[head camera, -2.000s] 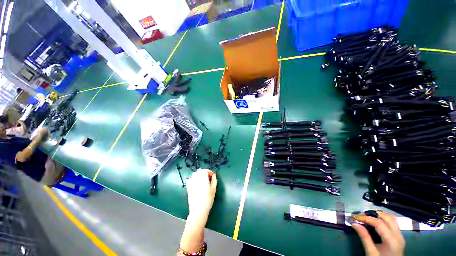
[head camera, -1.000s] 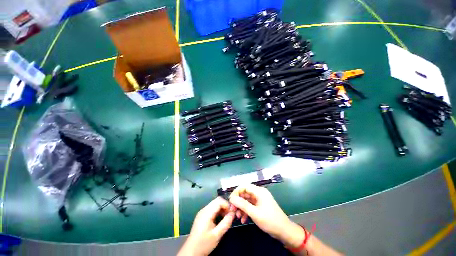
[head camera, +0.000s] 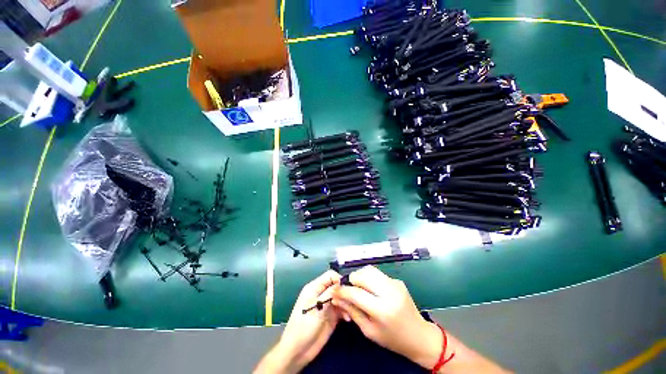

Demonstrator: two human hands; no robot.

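Observation:
My left hand [head camera: 312, 315] and my right hand [head camera: 381, 305] are together at the table's front edge. Their fingertips are closed on a thin black cable tie [head camera: 317, 307], with one end sticking out at the left; a dark part also shows between the fingers. A black wire harness [head camera: 383, 258] lies just beyond my hands, along the white measuring template [head camera: 358, 253]. The fingers hide part of the tie, and whether it touches the harness cannot be told.
A harness row [head camera: 336, 182] lies behind the template, with a large harness heap [head camera: 467, 139] to its right. Loose ties [head camera: 193, 248] and a plastic bag [head camera: 102, 193] are left. An open carton [head camera: 274, 117] stands behind. An orange-handled tool [head camera: 551, 100] and single harness [head camera: 603, 191] are right.
My left hand has left the loose ties, and my right hand has left the template's right part; they came together. A tie end now shows at my fingers. The view has swung right.

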